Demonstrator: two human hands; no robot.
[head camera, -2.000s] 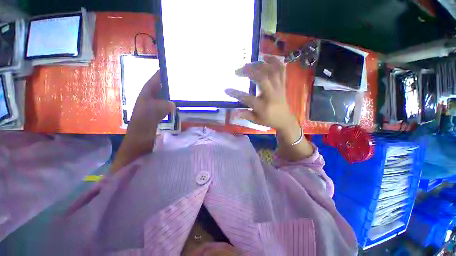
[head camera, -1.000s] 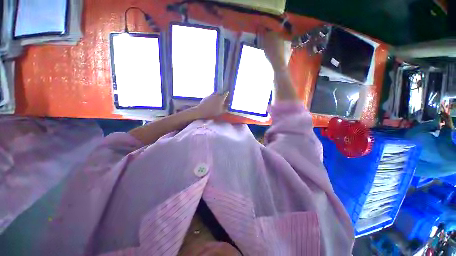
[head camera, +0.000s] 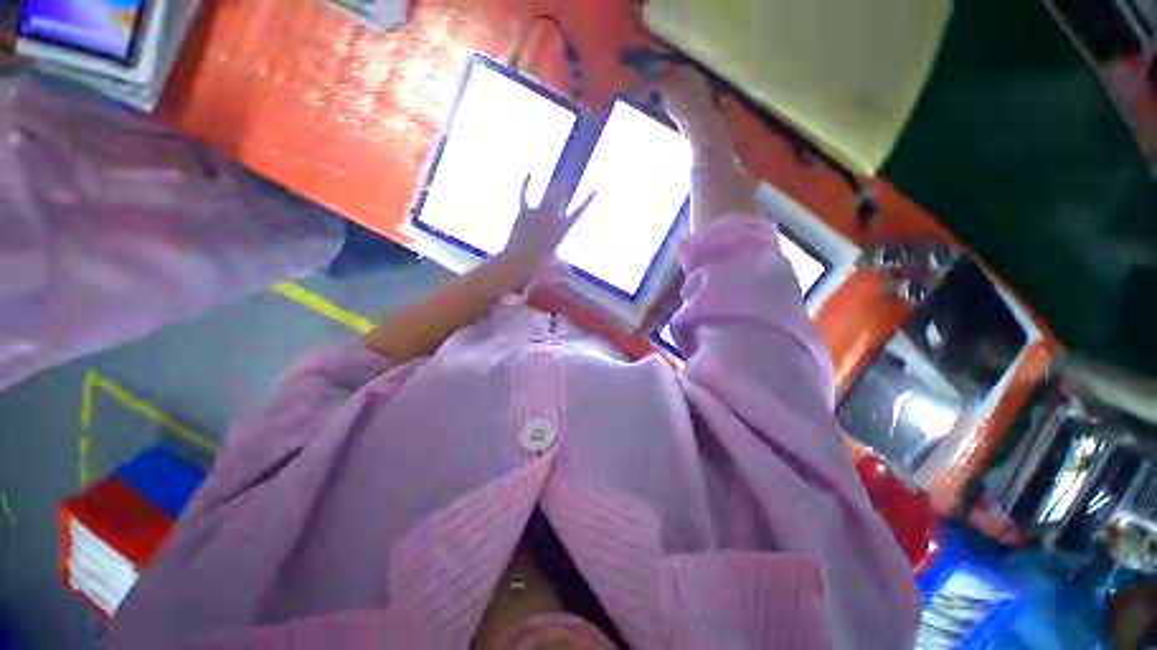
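A left tablet (head camera: 495, 159) and a middle tablet (head camera: 628, 197) lie side by side with glowing white screens. A thin black cable (head camera: 567, 51) loops at the left tablet's far edge. My left hand (head camera: 539, 231) has its fingers spread over the near ends of these two tablets, by the gap between them. My right hand (head camera: 685, 102) is at the middle tablet's far right corner, by a dark cord; it is blurred and its grip is unclear. A third lit tablet (head camera: 801, 264) is mostly hidden under my right forearm.
Dark tablets (head camera: 974, 311) in pale sleeves lie at right, beside silvery connectors (head camera: 907, 260). A pale yellow board (head camera: 812, 64) is behind the cables. A red round dish (head camera: 896, 508) and a blue bin (head camera: 971, 599) are lower right. A neighbour's pink sleeve (head camera: 152, 229) is at left; a red bin (head camera: 114, 533) is below.
The tablet raised two seconds ago is no longer held up. Since one second ago, the view has tilted, my right hand has moved from the right tablet to the middle one, and my left hand has shifted left.
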